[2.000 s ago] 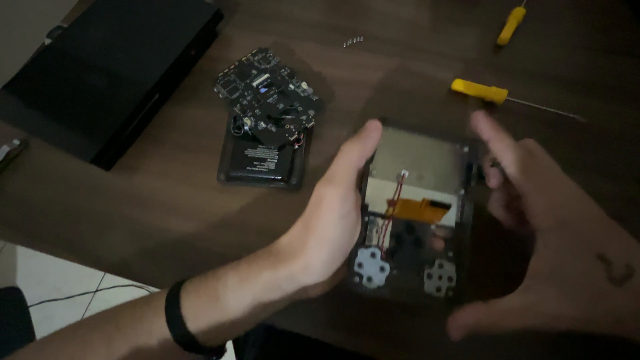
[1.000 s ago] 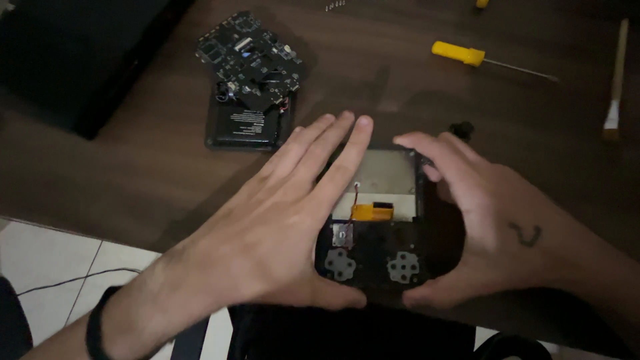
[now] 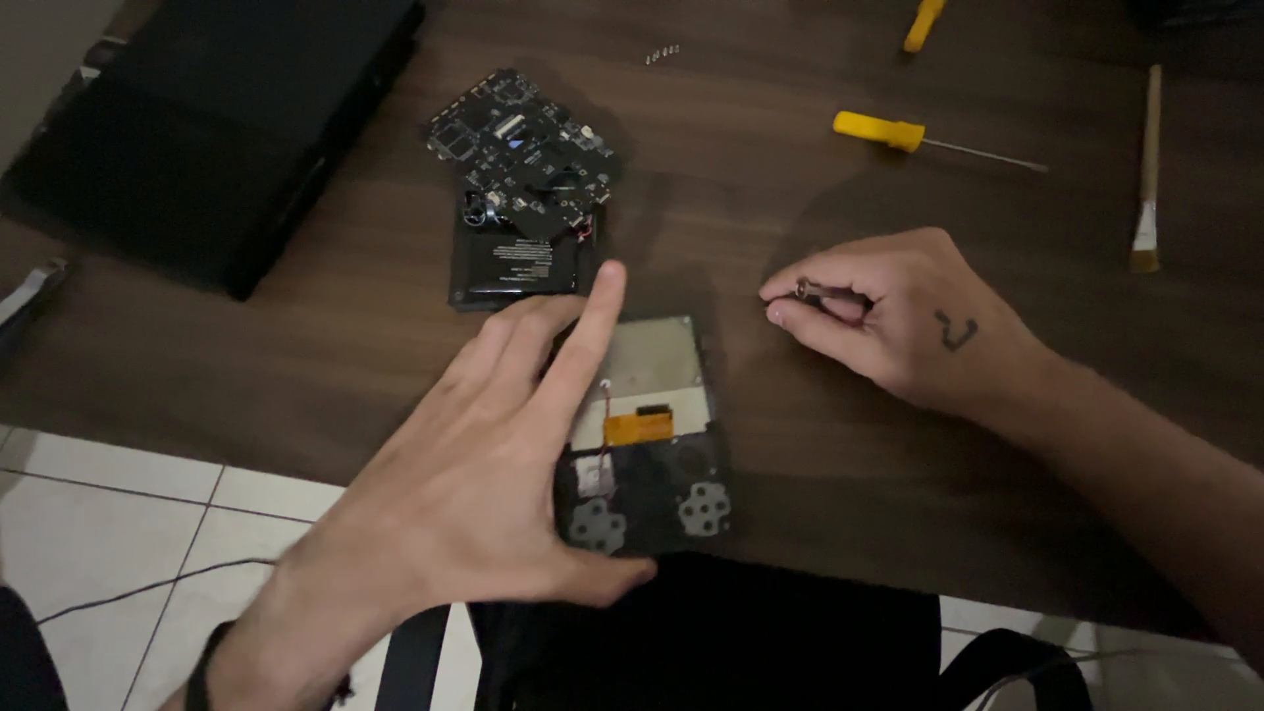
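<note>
My left hand [image 3: 494, 464] rests with its fingers spread along the left side of an opened handheld game console's front shell [image 3: 652, 444], near the table edge. The shell shows a metal screen back, an orange ribbon cable [image 3: 640, 428], thin red wires and two grey rubber button pads [image 3: 704, 509]. To its right, my right hand [image 3: 889, 316] pinches a small metal-ended object [image 3: 805, 288] between thumb and fingers; most of it is hidden. Behind my left hand, a black circuit board [image 3: 528, 148] lies over the rear shell with a black battery [image 3: 523, 259], red wires beside it.
A black box-shaped device [image 3: 207, 128] sits at the back left. Small screws [image 3: 662, 53] lie in a row at the back. On the right are a yellow-handled screwdriver [image 3: 879, 130], another yellow handle [image 3: 923, 25] and a wooden-handled brush [image 3: 1148, 168].
My right hand has left the console shell and moved to the right, now pinching a small object. The shell, raised between both hands two seconds ago, is down by the table edge.
</note>
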